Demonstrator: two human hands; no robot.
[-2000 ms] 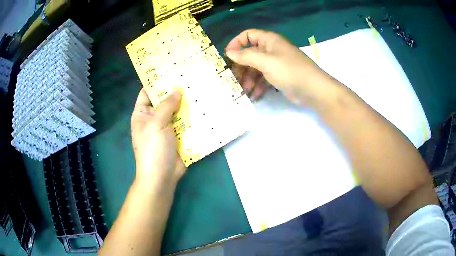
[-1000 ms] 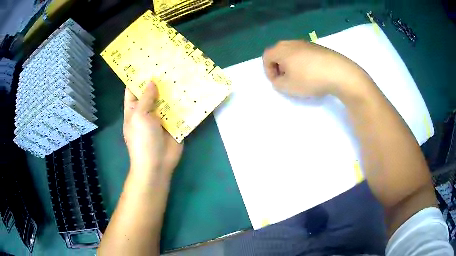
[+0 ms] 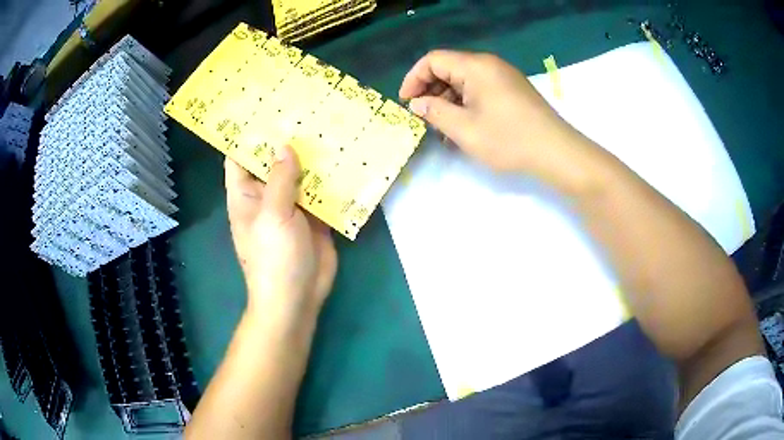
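Observation:
A yellow PCB panel (image 3: 297, 129) with dark print and small holes is held in the air, tilted, with its notched long edge facing up and right. My left hand (image 3: 279, 228) holds it at the lower long edge, thumb on the face. My right hand (image 3: 481, 107) is at the panel's right corner, thumb and index finger close together by the edge. Any small part between those fingertips is too small to make out.
A white sheet (image 3: 516, 275) with yellow tape lies on the green mat (image 3: 370, 344). Loose small components (image 3: 705, 53) lie at the far right. Yellow panels (image 3: 322, 19) are stacked at the far side. White-faced panels (image 3: 103, 163) stand at left above a black slotted rack (image 3: 133, 335).
My right hand has moved from over the white sheet to the panel's right corner, and its fingers have opened from a fist. The panel has turned and shifted slightly right.

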